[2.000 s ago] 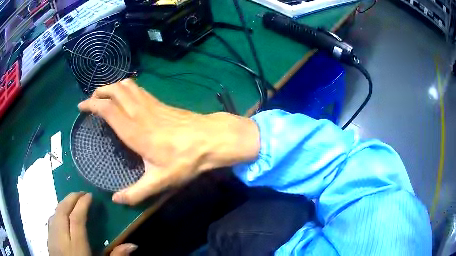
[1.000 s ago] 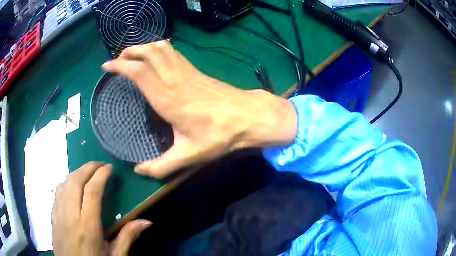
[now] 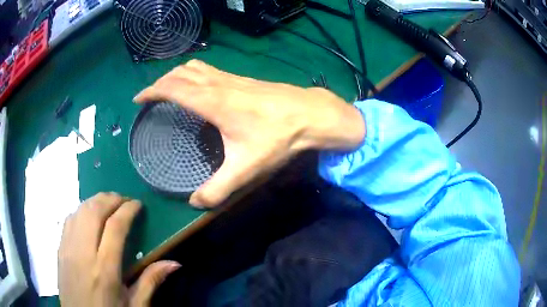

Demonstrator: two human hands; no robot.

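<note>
The round grey screw tray [image 3: 168, 147] lies on the green bench, its dimpled floor showing, with dark small screws [image 3: 211, 144] heaped on its right side. My right hand [image 3: 240, 123] spans the tray from the right, fingertips at its far rim and thumb at its near rim. My left hand [image 3: 105, 246] rests at the bench's near edge, palm down, fingers slightly bent and thumb apart, with nothing seen in it; its wrist is cut off by the lower frame edge. A white paper sheet [image 3: 51, 204] lies left of the tray.
A cooling fan [image 3: 161, 29] stands behind the tray. A black box [image 3: 258, 12] and cables [image 3: 336, 54] are at the back. The electric screwdriver [image 3: 414, 36] lies at the bench's right edge. A red parts tray [image 3: 24, 57] is far left. Small bits [image 3: 114, 129] lie beside the paper.
The view has shifted, so the bench things sit further right. In the last second my right hand and the tray have moved a little right, away from the fan. Small bits now show beside the paper.
</note>
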